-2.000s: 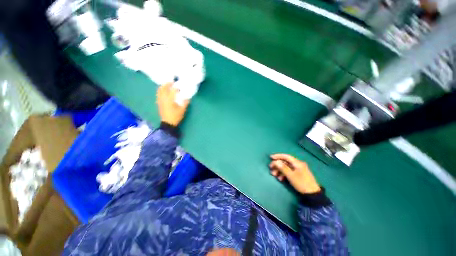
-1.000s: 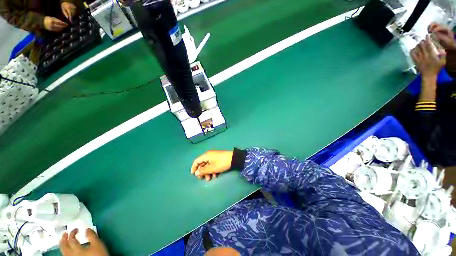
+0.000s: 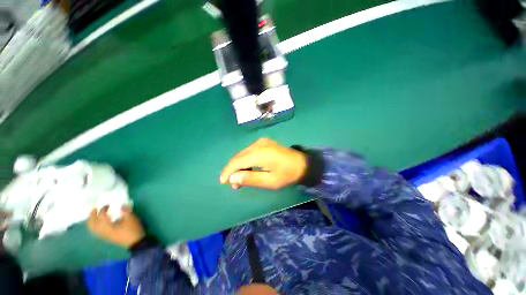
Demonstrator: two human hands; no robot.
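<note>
A cluster of white camera housings (image 3: 75, 187) lies on the green belt (image 3: 173, 201) at the left, blurred. My left hand (image 3: 117, 226) is at its near right edge, fingers closed around part of a white housing. My right hand (image 3: 262, 164) is over the belt in the middle, palm down, fingers loosely bent with a gap between them and nothing visible in them. A black electric screwdriver (image 3: 247, 52) hangs beyond it, its lower end over the screw feeder (image 3: 265, 108).
A blue bin (image 3: 502, 151) full of white round parts is at the right by my sleeve. Another blue bin (image 3: 207, 256) is below the belt edge at my lap. A whitish rail (image 3: 144, 115) runs along the belt's far side. A dark shape is at the top right.
The view has swung and shifted, so the housings and my left hand show more fully. My left fingers now close on a housing. My right hand remains near the feeder, fingers bent.
</note>
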